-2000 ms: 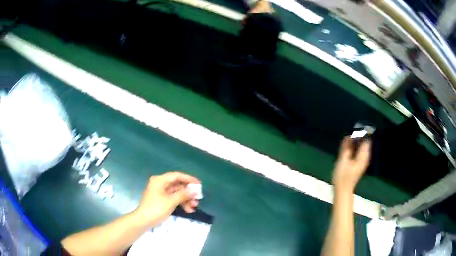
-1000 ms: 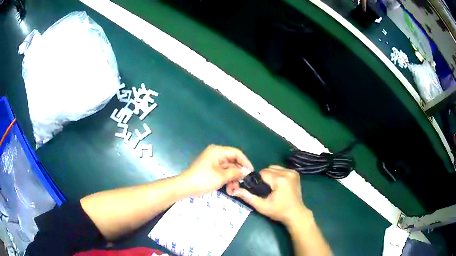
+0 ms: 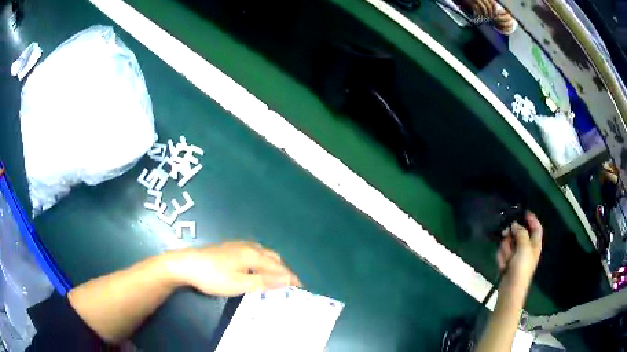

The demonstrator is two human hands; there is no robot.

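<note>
My left hand lies over the upper left edge of the white liner sheet, fingers together; whether it holds anything is hidden. A black strip of the sheet shows below the hand. My right hand is out over the conveyor belt at the right, its fingertips bent on something small and dark, too blurred to name. A black cord bundle lies near the right forearm at the bottom edge. White plug pin protectors lie in a loose pile on the worktop, beside a large clear bag filled with white.
A white edge rail separates the worktop from the green belt. Black units and cords lie on the belt. A blue bin rim is at the left edge. Another person's hand shows at the top, near the far bench.
My hands have parted. My right hand has moved from the plug over the sheet to the belt at the right. My left hand has moved left and lower. The cord bundle is now at the bottom edge.
</note>
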